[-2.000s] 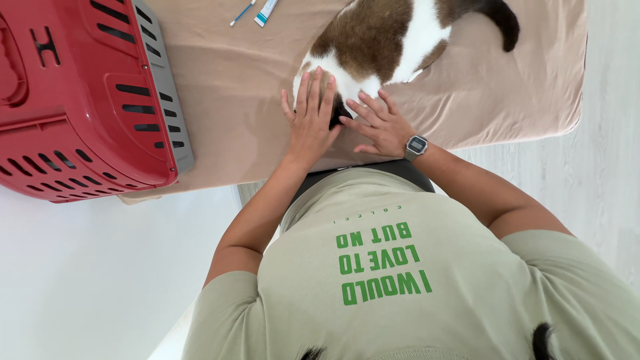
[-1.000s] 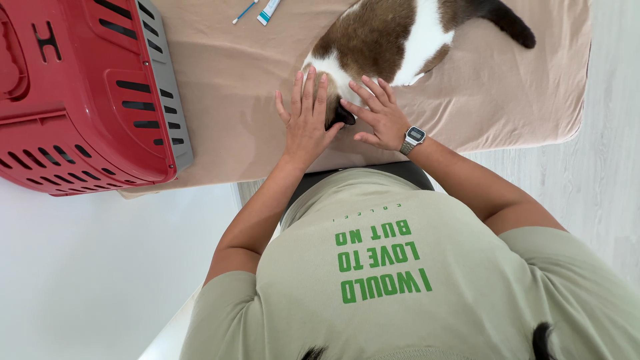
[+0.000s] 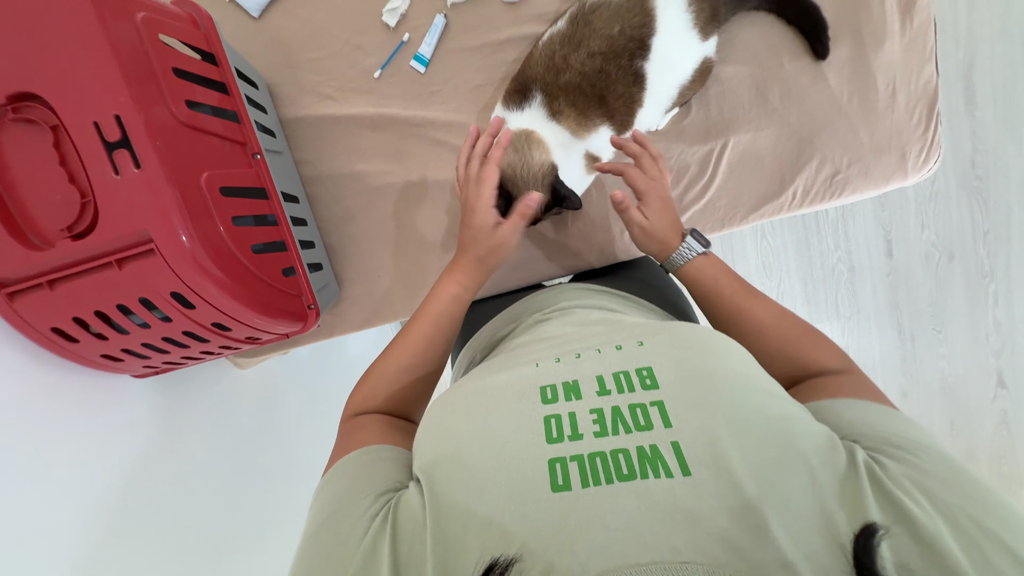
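Note:
A brown and white cat [image 3: 596, 72] lies on a beige sheet, its dark-eared head toward my body and its dark tail at the upper right. My left hand [image 3: 488, 200] is spread at the left side of the cat's head, thumb over the forehead; whether it presses on the fur I cannot tell. On the other side, my right hand [image 3: 646, 196] is held beside the cat's neck with its fingers apart and nothing in it. A metal-band wristwatch [image 3: 688, 250] is on my right wrist. The cat's face is mostly hidden.
A red and grey plastic pet carrier [image 3: 192, 280] stands at the left on the sheet-covered surface [image 3: 384, 160]. Beyond my left hand lie a blue cotton swab [image 3: 391, 55], a small white and teal tube [image 3: 429, 43] and a crumpled white tissue [image 3: 394, 11]. Pale flooring [image 3: 848, 256] shows at the right.
My right hand has moved right, away from the cat's head, so the two hands are farther apart. My left hand remains by the head. The view has shifted slightly.

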